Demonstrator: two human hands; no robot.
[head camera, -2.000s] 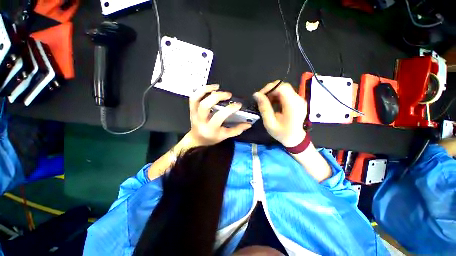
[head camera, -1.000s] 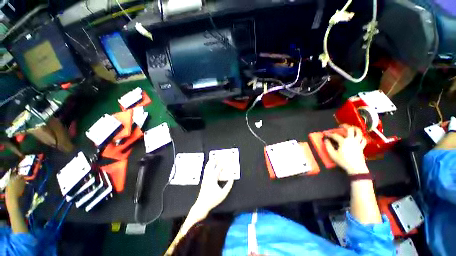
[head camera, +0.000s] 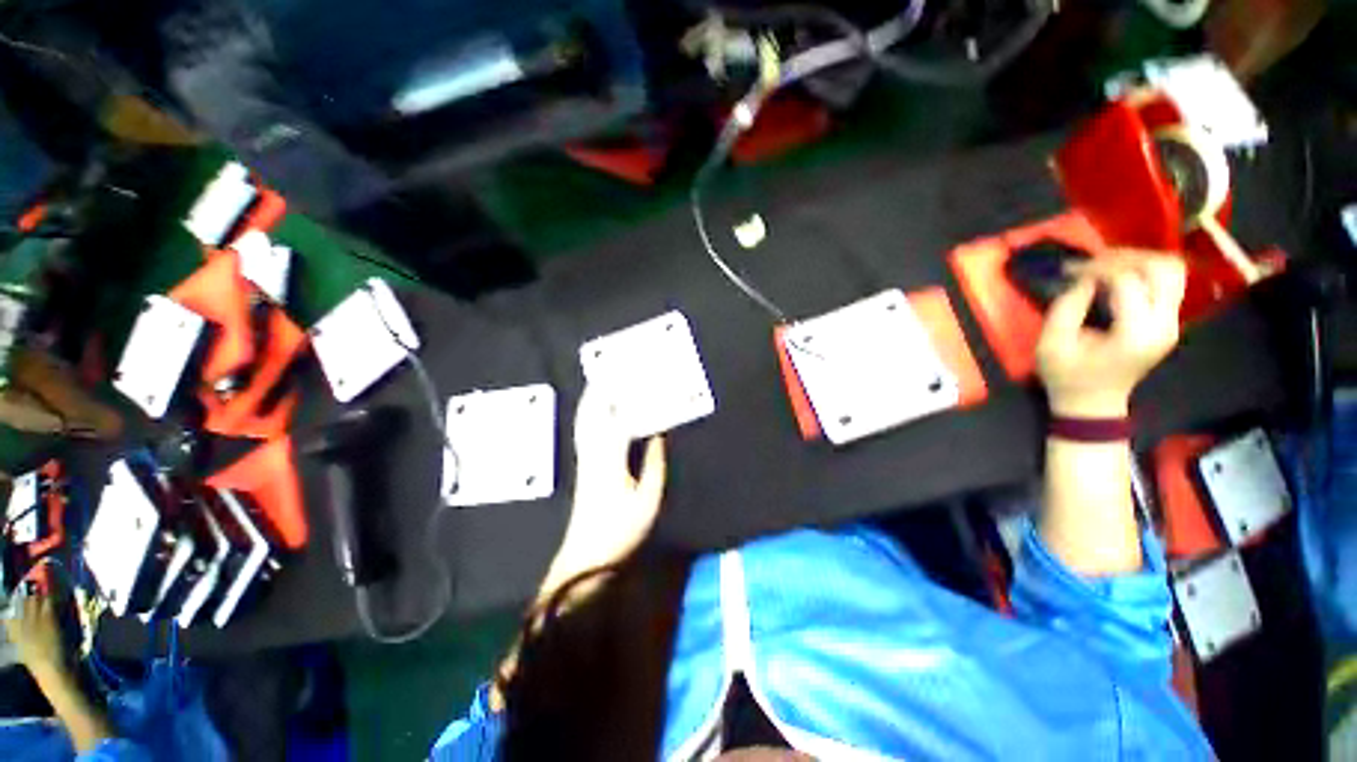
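My left hand (head camera: 613, 484) is at the lower left corner of a flat white square unit (head camera: 652, 369), with fingers against it and the thumb at its near edge. My right hand (head camera: 1109, 335) is curled at the black computer mouse (head camera: 1042, 268) on an orange-red pad (head camera: 985, 276); the fingers hide part of the mouse. A second white unit (head camera: 502, 447) lies left of my left hand. A third (head camera: 878, 365), with dark corner dots, lies on an orange-red pad between my hands, and a thin cable reaches its upper left edge.
A black handheld scanner (head camera: 360, 506) with a cord lies left. Beyond it are several white units on edge (head camera: 122, 536) and orange-red pads. A red tape dispenser (head camera: 1116, 179) stands beside the mouse. A paper scrap (head camera: 749, 231) lies farther back. Another person's hand (head camera: 33, 633) is far left.
The unit first held up between my hands is now at the bench with my left hand. My right hand has moved right to the mouse. The view has shifted and tilted.
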